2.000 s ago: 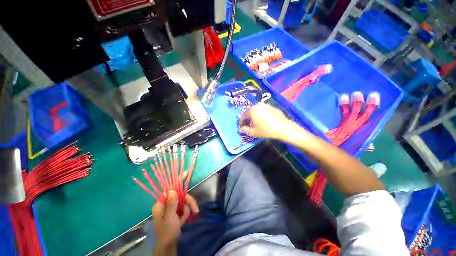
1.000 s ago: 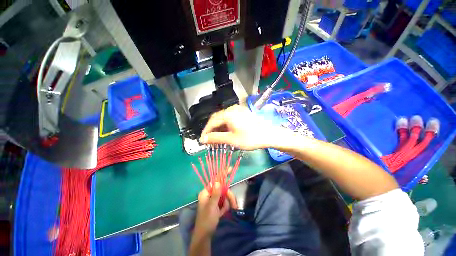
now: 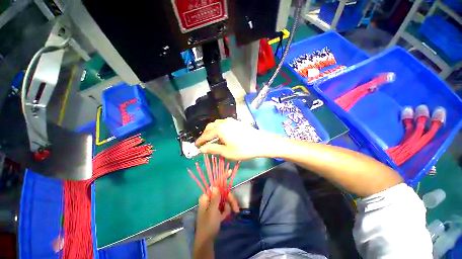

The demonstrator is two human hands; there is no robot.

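Note:
My left hand [image 3: 215, 205] holds a fan of short red wires [image 3: 218, 174] over the bench's front edge, ends pointing up toward the press. My right hand [image 3: 228, 139] is at the front of the black crimping die [image 3: 210, 109], thumb and fingers close together above the wire tips. Whether it pinches a terminal or a wire is too small to tell, and it hides the wire tips. The crimping press [image 3: 197, 20] with its red label stands above the die. The light blue terminal tray [image 3: 266, 119] holds a heap of tiny silver terminals [image 3: 300, 126] and a dark-handled tool.
Red wires [image 3: 76, 217] hang into a blue bin [image 3: 38, 212] at left, below a curved metal plate [image 3: 61, 152]. A small blue box [image 3: 124, 109] stands back left. A large blue bin [image 3: 354, 88] with capped red bundles is at right. A gooseneck hose [image 3: 286, 53] curves beside the tray.
My right hand has moved from the terminal tray to the front of the die. My left hand still holds the wire fan. The camera view has shifted.

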